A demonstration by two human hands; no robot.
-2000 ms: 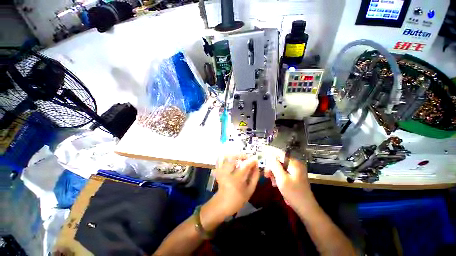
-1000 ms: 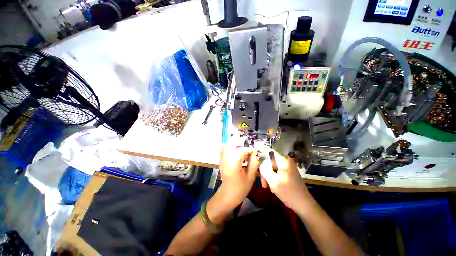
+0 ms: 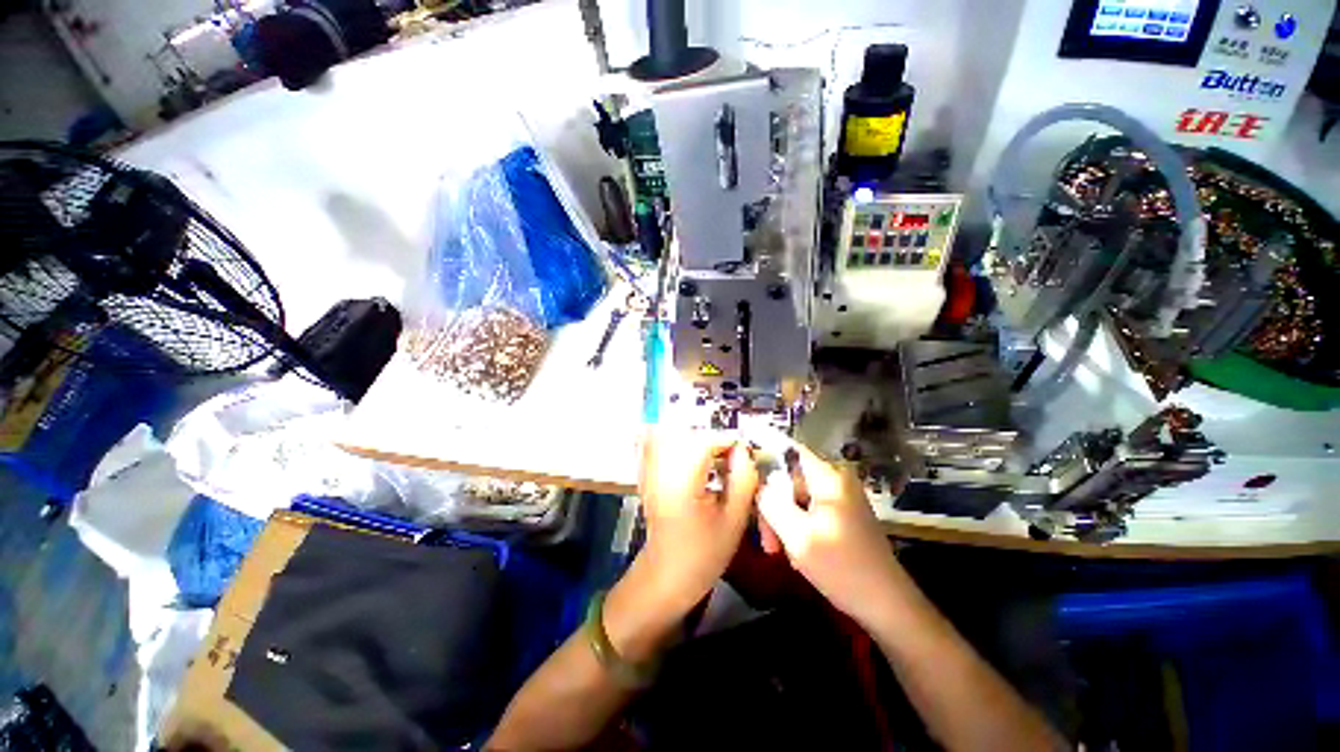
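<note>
The grey button sewing machine head (image 3: 720,176) stands at centre, with a yellow warning triangle low on its front. My left hand (image 3: 691,492) and my right hand (image 3: 820,514) are close together just under the head at the table edge. Their fingertips are bent inward near the small shiny clamp parts (image 3: 750,409). Glare and the fingers hide what lies between them; a small dark bit shows at my right fingers. Dark cloth hangs below my hands, hard to tell from the shadow.
A bag of copper buttons (image 3: 485,350) and a turquoise tool (image 3: 654,370) are left of the head. The control panel (image 3: 899,235), a metal feeder mechanism (image 3: 1124,473) and a green-rimmed bowl (image 3: 1267,379) are right. A dark cloth stack (image 3: 368,632) lies lower left, below a black fan (image 3: 132,265).
Since two seconds ago my hands have drawn slightly closer together and the fingers have shifted under the head. In the last second they have barely moved; the view shifted slightly.
</note>
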